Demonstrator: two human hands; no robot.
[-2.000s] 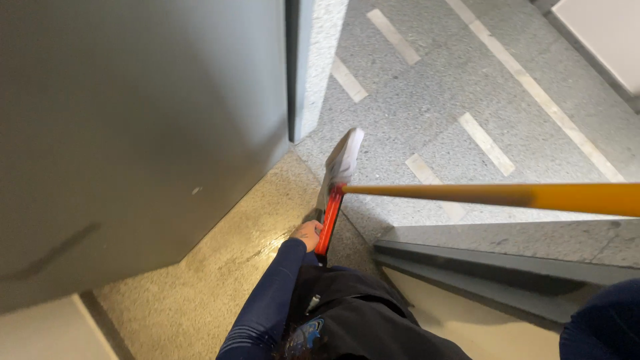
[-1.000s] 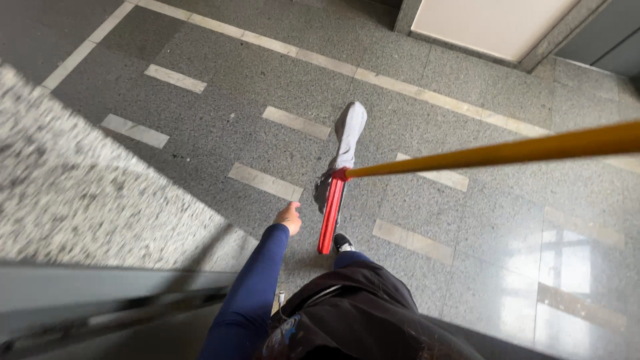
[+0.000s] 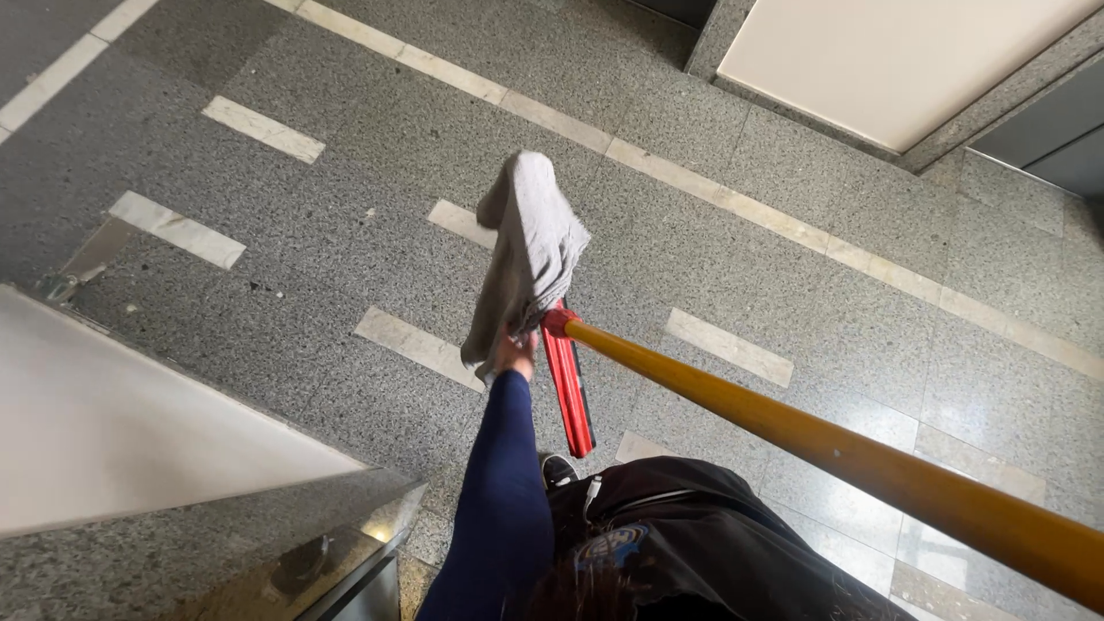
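A floor squeegee with a red head (image 3: 567, 392) hangs above the stone floor, its long yellow-brown handle (image 3: 802, 435) running to the lower right edge of the view. A grey cloth (image 3: 536, 228) drapes over the far half of the head and hangs down on the left. My left hand (image 3: 516, 352), at the end of a dark blue sleeve, is at the near edge of the cloth, just left of the handle's socket. The cloth partly hides its fingers, and its grip is unclear. My right hand is out of view.
A white wall panel with a stone edge (image 3: 345, 500) stands at the lower left. At the upper right is another pale panel (image 3: 871, 65) in a stone frame, beside a grey door (image 3: 1056, 129). Light inlaid strips (image 3: 729, 345) mark the speckled floor. My shoe (image 3: 559, 470) shows below the squeegee.
Two seconds ago my left hand was on the red head; one second ago it was apart from it, and now it is at the cloth. The cloth hangs wider and looser. The view has moved past the doorway.
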